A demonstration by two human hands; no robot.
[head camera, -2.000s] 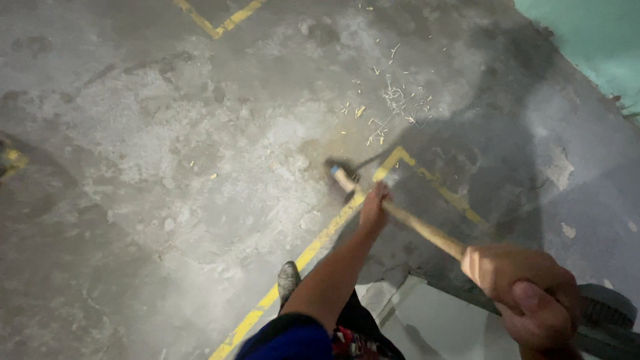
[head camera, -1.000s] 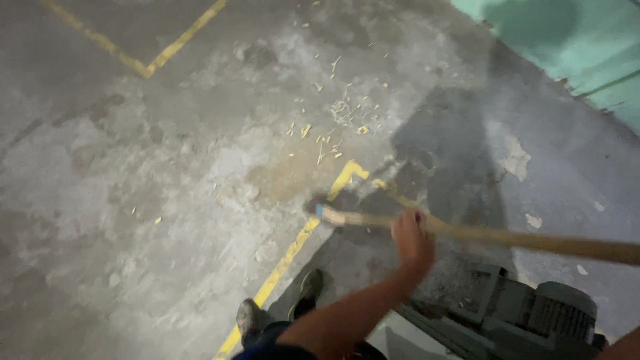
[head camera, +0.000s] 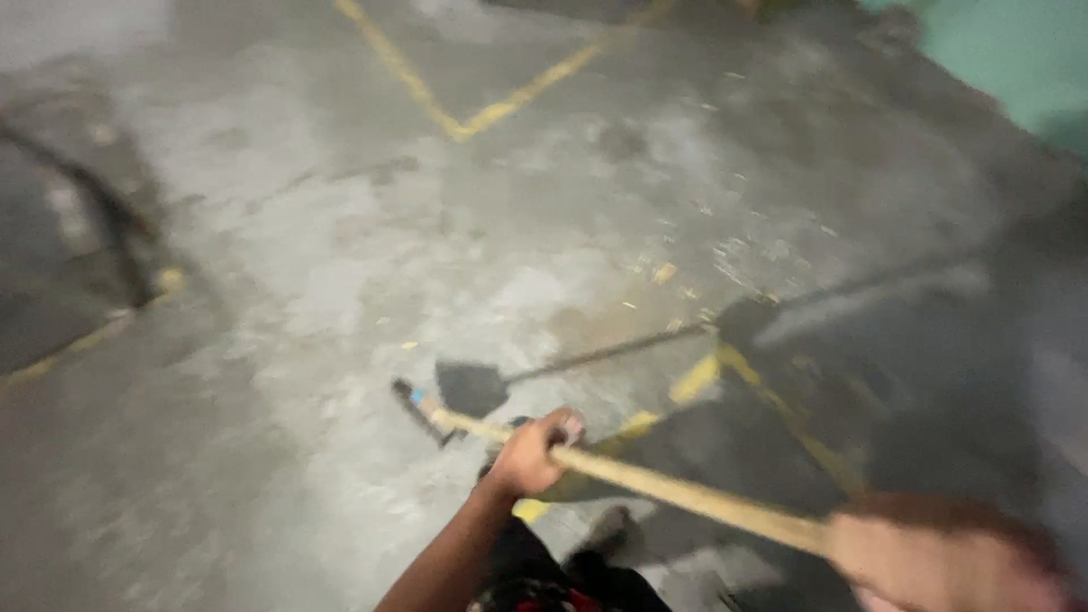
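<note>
My left hand (head camera: pixel 531 455) grips the pale wooden handle (head camera: pixel 680 493) of a long-handled tool near its head. At the lower right my right hand (head camera: pixel 935 548), blurred, is closed around the same handle farther up. The dark tool head (head camera: pixel 421 412), with a blue part beside it, is seen nearly edge-on to the left of my left hand; its exact kind is unclear. A shadow of a broad head and long handle (head camera: pixel 472 387) falls on the concrete just right of it. Pale shavings or scraps (head camera: pixel 756 259) lie scattered on the floor up and to the right.
Worn yellow lines (head camera: pixel 463 132) mark the concrete floor. A green surface (head camera: pixel 1003 59) borders the floor at the upper right. A dark object or shadow (head camera: pixel 110 212) is at the left edge. My shoe (head camera: pixel 612 531) shows near the bottom.
The view has shifted a lot. The tool head, near the yellow corner a second ago, is now farther left of it, and my right hand is back in view on the handle.
</note>
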